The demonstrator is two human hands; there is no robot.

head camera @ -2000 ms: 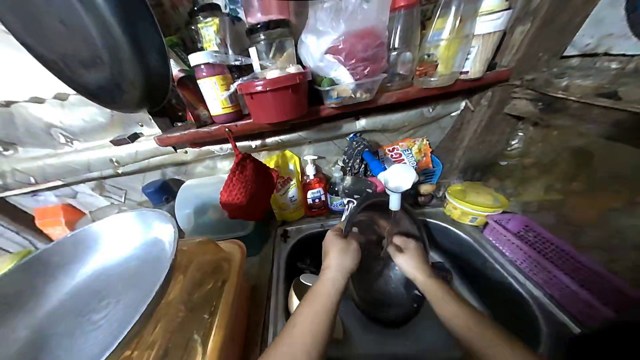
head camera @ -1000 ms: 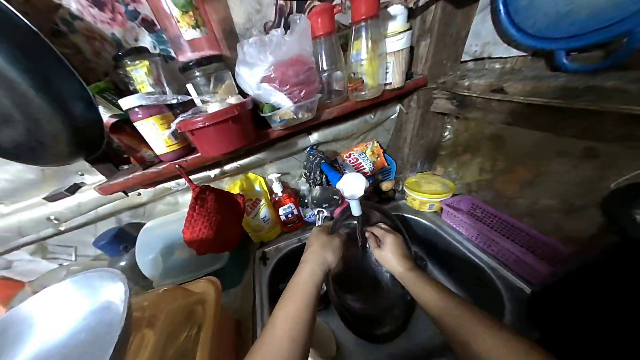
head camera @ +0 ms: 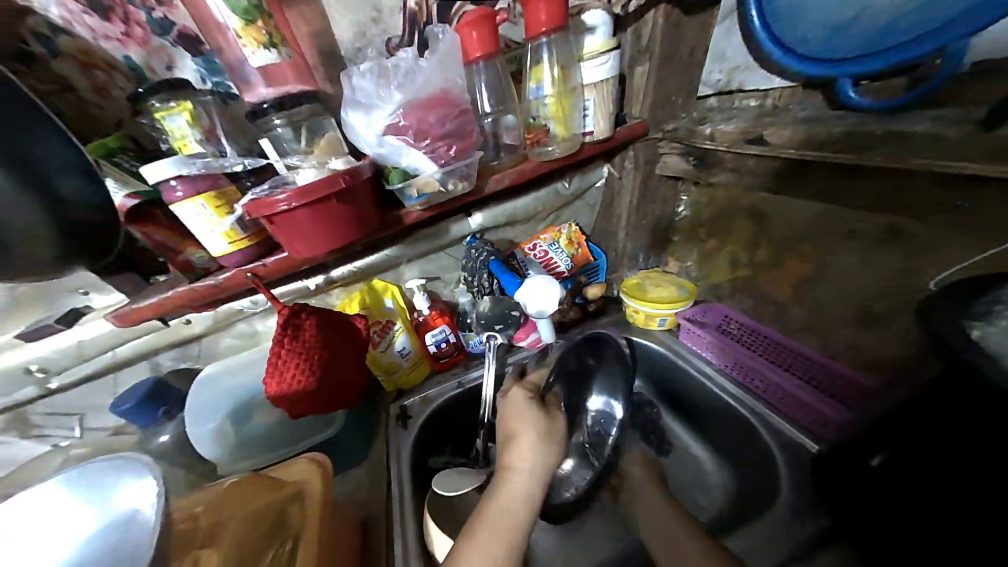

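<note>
A dark, wet, shiny round pan or bowl (head camera: 600,409) is tilted on edge over the stainless-steel sink (head camera: 732,417). My left hand (head camera: 529,425) grips its upper left rim. Blurred, my right hand (head camera: 638,468) is at the lower right side of the vessel; its fingers are mostly hidden and their hold cannot be made out. The white faucet head (head camera: 540,296) is just above and left of the rim. To the left of my left hand, a metal ladle (head camera: 487,386) stands in the sink, near a pale spoon (head camera: 459,481) and a light-coloured bowl (head camera: 438,528).
Behind the sink are a red soap pump bottle (head camera: 439,335), a yellow pouch (head camera: 386,339) and a yellow tub (head camera: 658,299). A purple perforated basket (head camera: 772,366) lies along the right edge. A red crocheted holder (head camera: 315,358) hangs below the red shelf (head camera: 504,189), which bears jars and bottles.
The dark vessel has turned from lying open under the faucet to a steeper tilt. My right hand has moved from its upper inside down to its lower right side.
</note>
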